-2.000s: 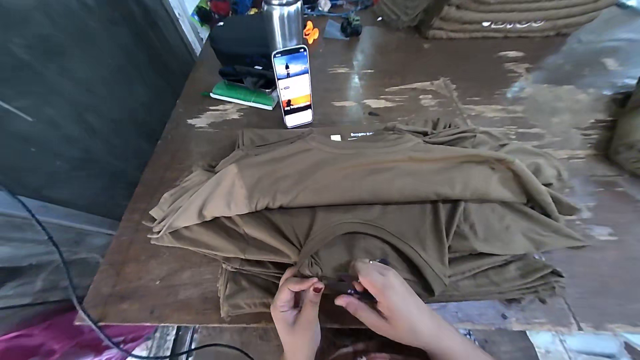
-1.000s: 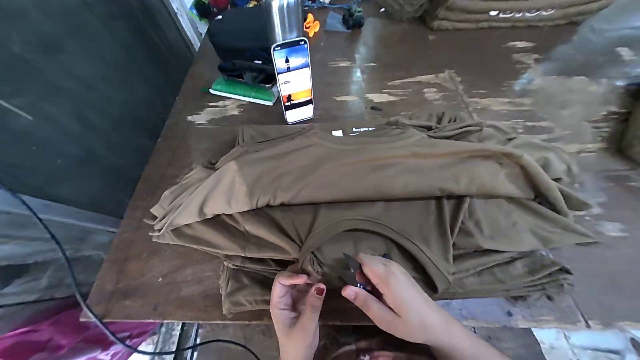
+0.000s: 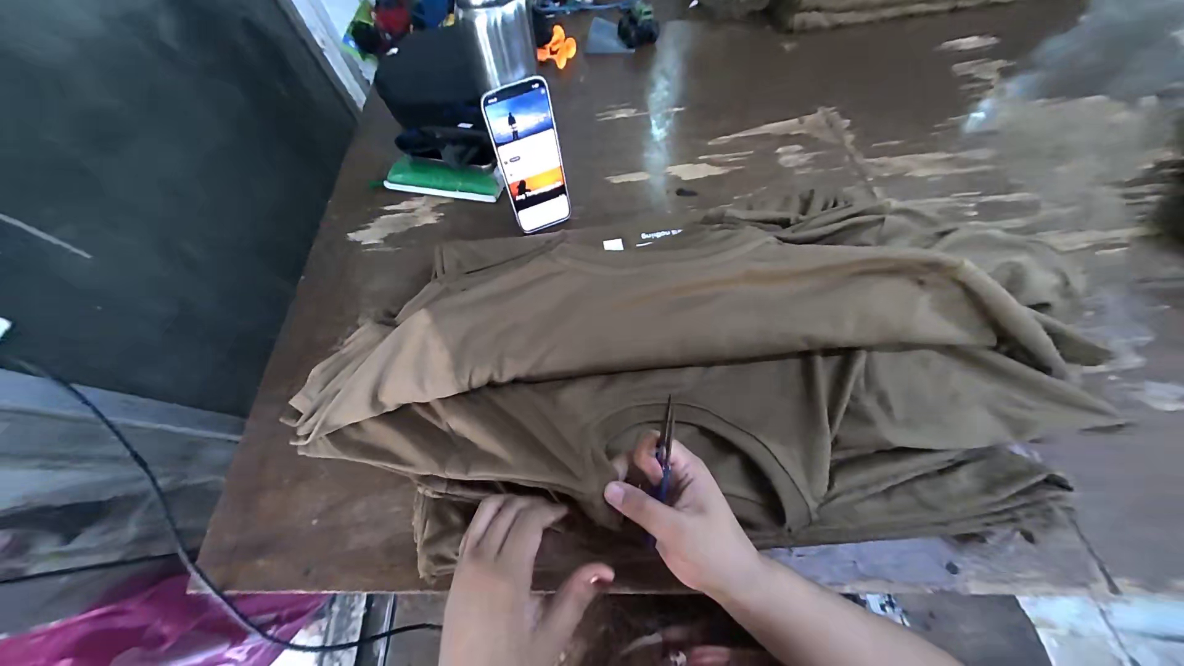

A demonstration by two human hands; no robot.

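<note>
Brown T-shirts (image 3: 647, 314) lie in a layered pile across the near part of the wooden table. My right hand (image 3: 684, 518) holds a small pair of scissors or thread snips (image 3: 665, 444), its dark pointed blades directed away from me over the round neckline (image 3: 740, 435) of the nearer shirt. My left hand (image 3: 518, 564) is palm down at the near edge of the pile, fingers spread, with its fingertips on or just over the brown cloth; nothing shows in its grasp. The handle of the cutting tool is partly hidden by my right fingers.
A lit smartphone (image 3: 527, 153) stands upright behind the pile, before a steel bottle (image 3: 497, 42), a black case (image 3: 427, 79) and a green-and-white item (image 3: 442, 179). An orange object (image 3: 557, 46) lies beyond. A dark cable (image 3: 153, 490) hangs at the left table edge.
My left hand has opened out from its pinch at the neckline and moved slightly left. The blades in my right hand now stand clear of the collar, pointing away from me.
</note>
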